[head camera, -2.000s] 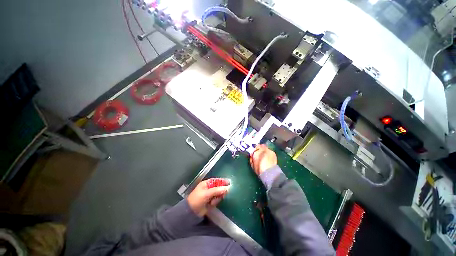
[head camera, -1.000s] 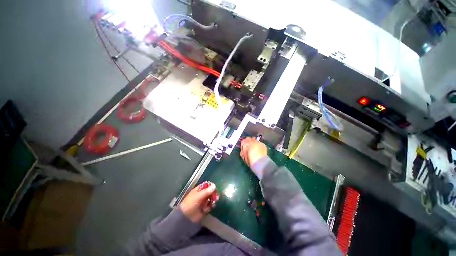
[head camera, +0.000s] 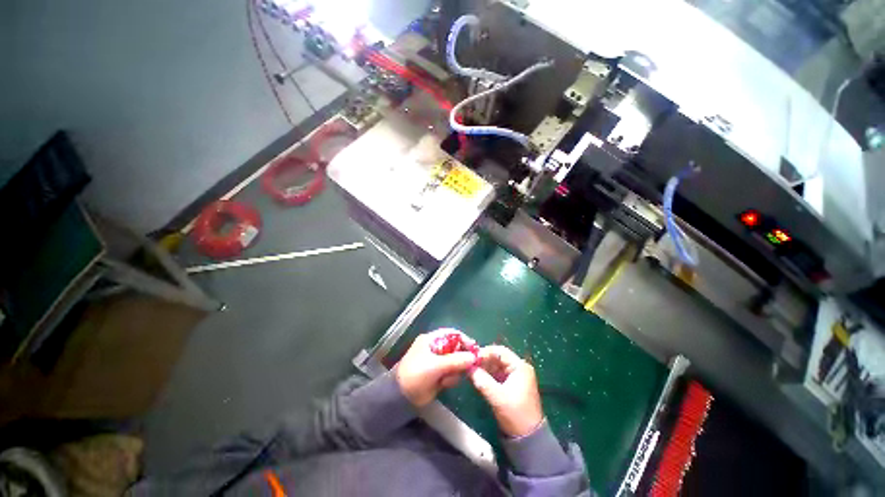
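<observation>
My left hand (head camera: 427, 369) is closed around a bunch of red wire leads (head camera: 450, 343), whose ends show at the top of the fist. My right hand (head camera: 509, 386) is beside it, its thumb and fingertips pinched at a red lead (head camera: 475, 359) next to the bunch. Both hands are above the near part of the green work mat (head camera: 543, 330), which has tiny pale specks on it. A row of red leads (head camera: 682, 437) lies on the black tray (head camera: 742, 451) to the right of the mat.
The pale machine cover (head camera: 408, 189) with a yellow label stands past the mat's far left corner. Machine blocks and air hoses (head camera: 676, 218) are beyond the mat. A tool rack (head camera: 839, 369) is at the far right. Red wire coils (head camera: 226, 229) lie on the floor to the left.
My right hand has come back from the machine outlet to my left hand. The white arm and clamps at the mat's far corner have moved away. The dark cutters on the mat no longer show clearly.
</observation>
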